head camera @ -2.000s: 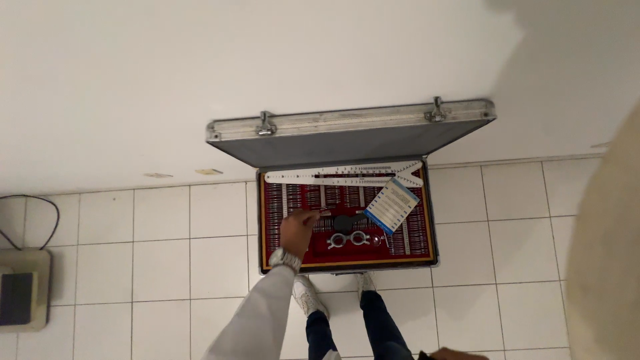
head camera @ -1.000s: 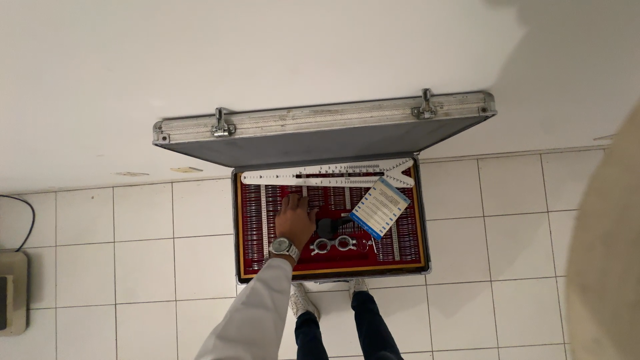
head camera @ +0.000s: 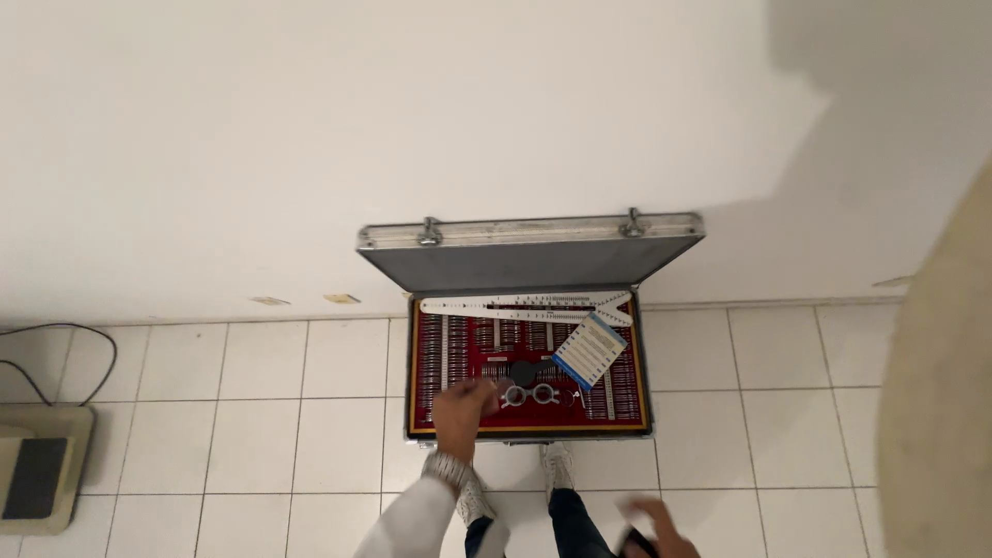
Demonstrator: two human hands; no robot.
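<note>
An open aluminium trial lens case (head camera: 647, 430) lies on the floor, its red inside filled with rows of rimmed lenses. Over its front left part is my left hand (head camera: 459, 415), a metal watch at the wrist, fingers pinched on what looks like a small round trial lens (head camera: 504, 387). Just right of the fingertips lies a metal trial frame (head camera: 529, 396), below a black round paddle (head camera: 525, 373). A printed card (head camera: 590, 350) rests tilted on the lenses, and a white forked ruler (head camera: 527, 306) spans the back. My right hand (head camera: 659, 535), blurred, holds a dark object (head camera: 637, 542) low in view.
The raised case lid (head camera: 535, 267) stands near the white wall (head camera: 496, 101). My shoes (head camera: 558, 469) are close to the front of the case, on floor tiles. A beige device (head camera: 81, 465) with a black cable (head camera: 115, 353) is at the left. A pale rounded surface (head camera: 938, 403) fills the right edge.
My left hand has come from the middle of the lens rows toward the case's front, near the trial frame. My right hand, out of view one second ago, shows at the bottom.
</note>
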